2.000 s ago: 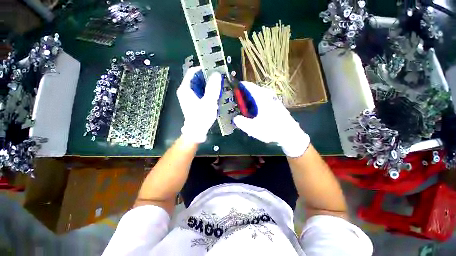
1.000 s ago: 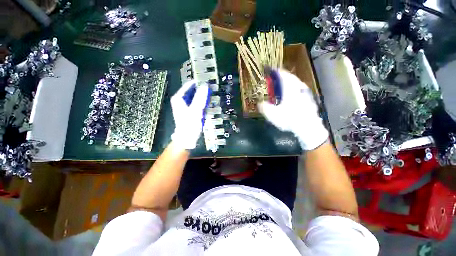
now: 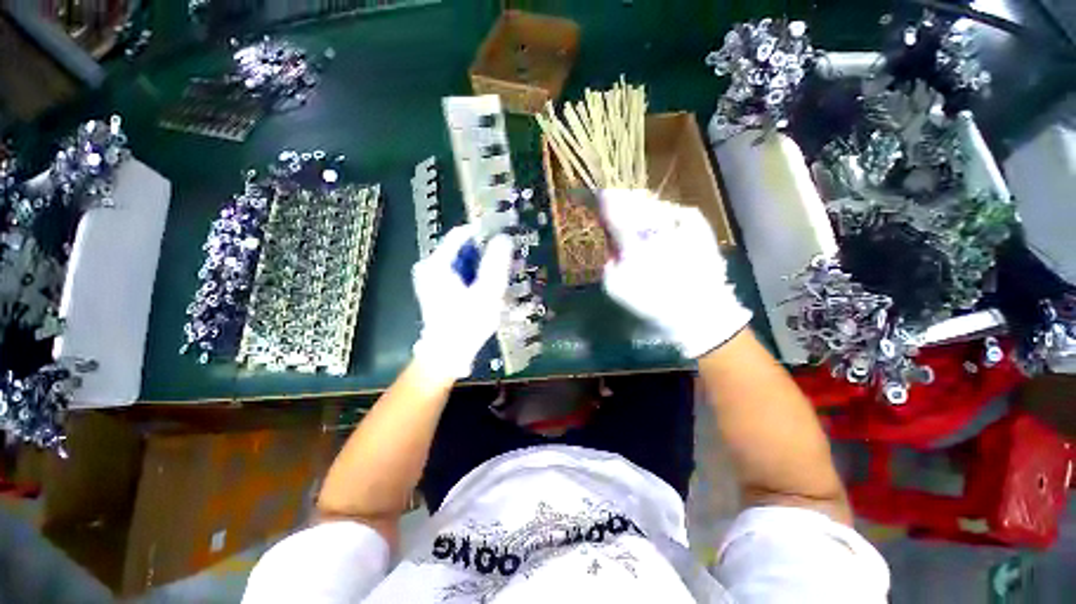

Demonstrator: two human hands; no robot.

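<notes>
A pale silver-white board panel (image 3: 480,159) with a row of dark slots slants down the middle of the green bench. My left hand (image 3: 460,289), in a white glove with blue palm, is closed on its middle. My right hand (image 3: 661,266), gloved, is over the front of the tie carton (image 3: 704,177); something dark reddish shows at its fingers, probably the nippers, blurred and mostly hidden in the fist. Cream ties (image 3: 608,136) fan out of the carton. A notched cut strip (image 3: 426,207) lies left of the panel. Small ring-ended parts lie beside the panel's right edge.
A stack of boards (image 3: 313,277) stands left, with loose ring-ended parts (image 3: 224,271) beside it. White side trays at left (image 3: 112,283) and right (image 3: 767,230) overflow with bunches. A small carton (image 3: 525,59) is behind the tie carton. Red stools (image 3: 1003,484) are below right.
My right hand has moved from the panel to the carton. The panel's far end has come nearer to me, and more of the cut strip beside it shows.
</notes>
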